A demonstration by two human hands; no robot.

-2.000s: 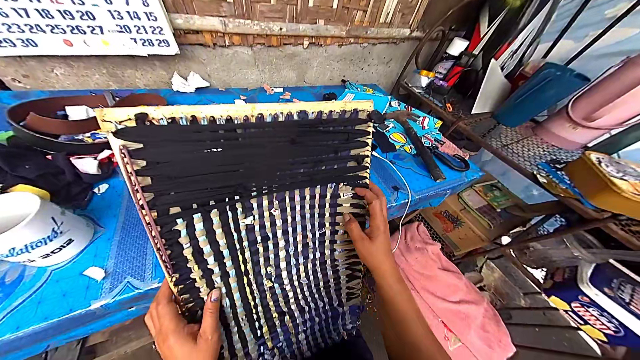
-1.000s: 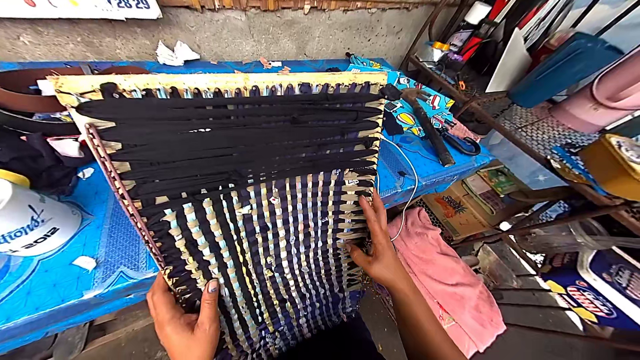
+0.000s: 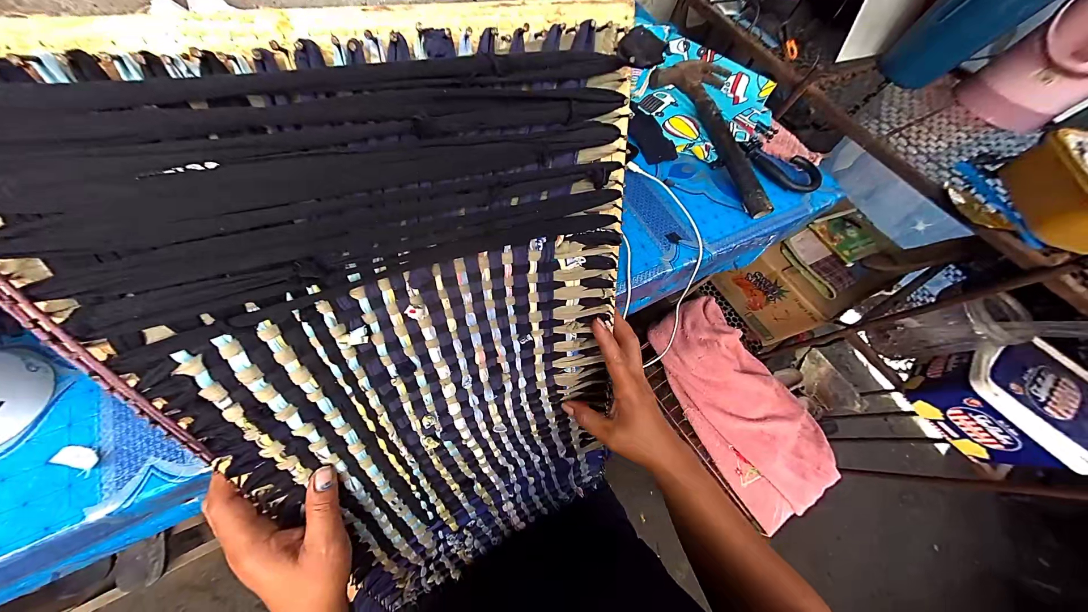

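A wooden frame [image 3: 340, 24] with nails along its top bar carries a panel of woven fabric strips [image 3: 442, 365]. Black strips [image 3: 255, 170] cross its upper part; below, they interlace with light and patterned strips. My left hand [image 3: 285, 540] holds the lower left edge, thumb over the front, other fingers mostly hidden behind. My right hand [image 3: 625, 395] grips the right edge at mid-height, thumb on the weave and fingers at the side bar. The frame leans tilted between both hands, its top end over the blue-covered table.
On the table [image 3: 722, 234] behind lie a hammer [image 3: 722, 136], patterned cloth [image 3: 680, 106], dark scissor handles [image 3: 790, 170] and a white cable [image 3: 693, 225]. A pink towel [image 3: 748, 416] hangs at the right, near a cardboard box [image 3: 765, 293]. A metal rack [image 3: 901, 153] holds containers. A white container [image 3: 25, 395] stands left.
The frame looks larger and nearer in view, and its top left corner is now out of view. Both hands keep their places at its edges. The right hand sat slightly higher on the edge two seconds ago.
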